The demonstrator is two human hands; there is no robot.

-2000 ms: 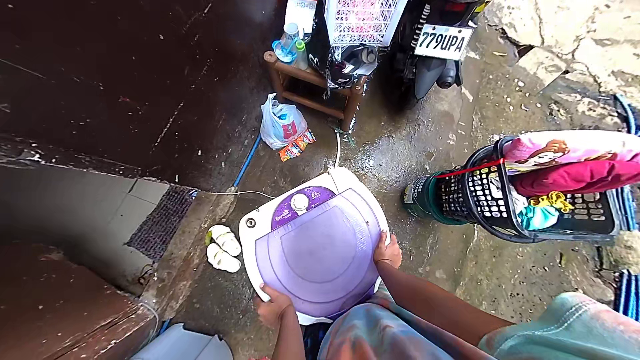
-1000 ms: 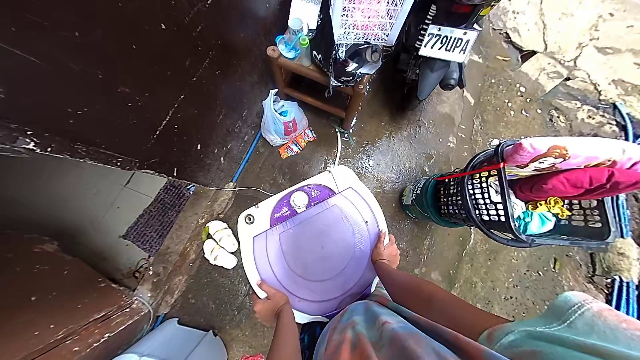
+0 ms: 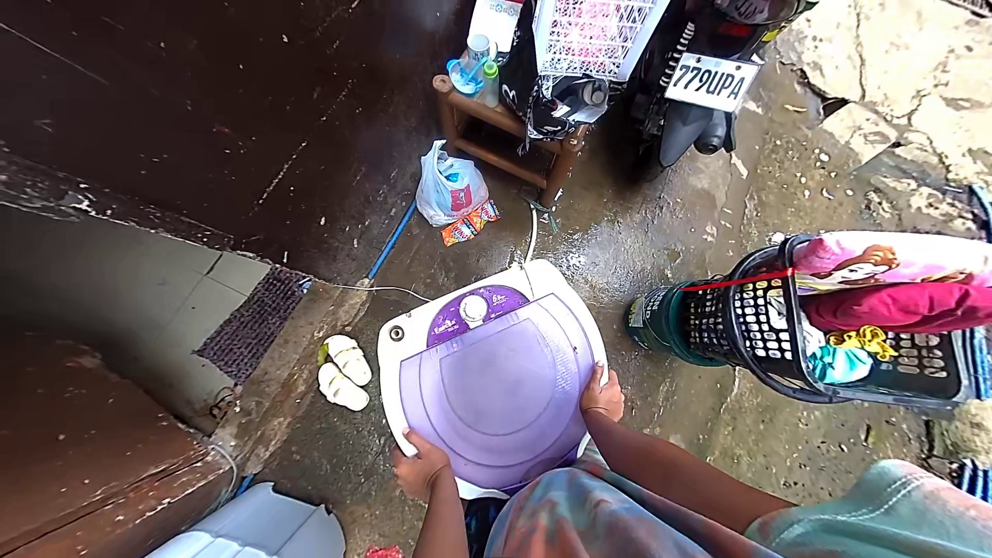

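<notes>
A white tub washing machine (image 3: 391,368) with a purple lid (image 3: 500,372) stands in front of me, seen from above. Its lid is down, and a round dial (image 3: 473,308) sits on the purple panel at its far side. My left hand (image 3: 421,465) grips the near left edge of the machine's top. My right hand (image 3: 602,394) grips the right edge, thumb on the rim. The undersides of both hands' fingers are hidden.
Right of the machine, a black laundry basket (image 3: 756,318) with clothes touches a green bucket (image 3: 659,322). Beyond are a plastic bag (image 3: 452,188), a wooden stool (image 3: 496,116) and a motorcycle (image 3: 690,116). White slippers (image 3: 343,372) lie left; a grey plastic container (image 3: 267,527) is at lower left.
</notes>
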